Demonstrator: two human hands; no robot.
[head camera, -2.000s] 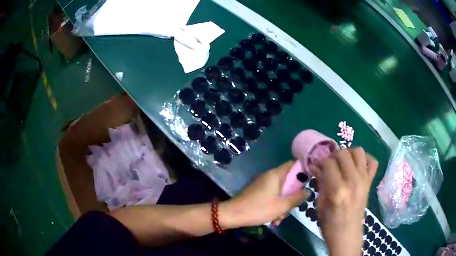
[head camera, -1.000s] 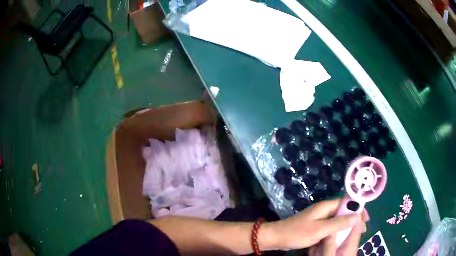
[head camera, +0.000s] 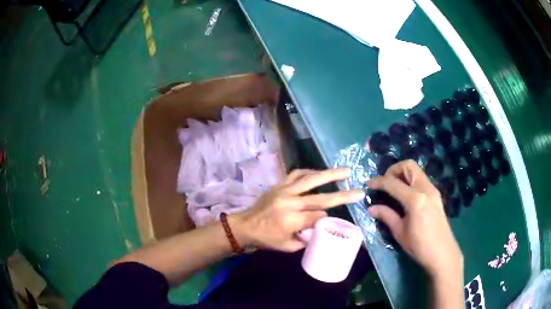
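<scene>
My left hand (head camera: 281, 214), with a beaded bracelet at the wrist, holds a pink handheld fan (head camera: 332, 250) at the bench edge, its round head hanging below the fingers. Its handle is mostly hidden by the hand. Two fingers of that hand reach over to the clear plastic film (head camera: 356, 166). My right hand (head camera: 417, 211) is over the near-left corner of the block of round black discs (head camera: 447, 136), thumb and fingers pinched at a disc by the film. Whether it grips the disc is hard to tell.
An open carton (head camera: 140, 181) of bagged fans (head camera: 226, 163) stands on the floor at left. White flat bags (head camera: 408, 72) lie at the bench top. Small pink parts (head camera: 506, 252), a black sticker sheet (head camera: 474, 294) and a clear bag (head camera: 536, 296) are at lower right. A chair stands upper left.
The fan has moved left and down to the bench edge, now in my left hand alone. My right hand has left it and reached to the black discs. The view has shifted.
</scene>
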